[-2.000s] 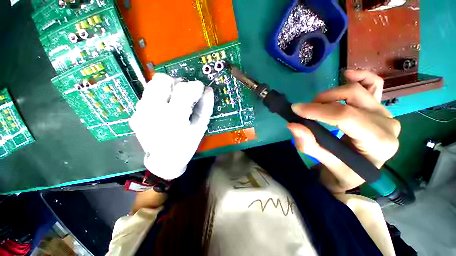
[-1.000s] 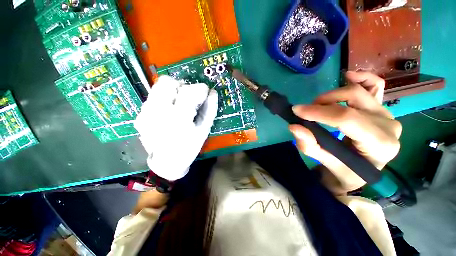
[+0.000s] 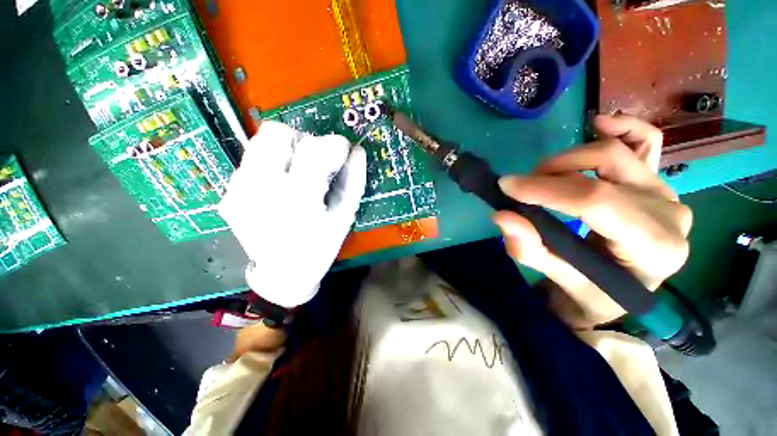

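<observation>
A green circuit board (image 3: 400, 189) lies on the orange pad (image 3: 294, 51), with two silvery rings (image 3: 361, 114) near its top edge. My left hand (image 3: 294, 204), in a white glove, is over the board's left part, its fingertips together on a thin silvery strand of solder wire (image 3: 366, 134) that points at the rings. My bare right hand (image 3: 596, 213) holds the soldering iron (image 3: 554, 238) like a pen. The iron's tip is just right of and below the right ring; I cannot tell if it touches.
Overlapping green boards (image 3: 175, 174) lie left of the pad, another board (image 3: 24, 217) at the far left. A blue tray (image 3: 552, 98) with silvery grains and a brown fixture (image 3: 660, 64) stand at the right. The bench edge runs below my hands.
The blue tray and brown fixture show slightly shifted in the picture. My left hand moved slightly right and then back left. The iron stays near the rings.
</observation>
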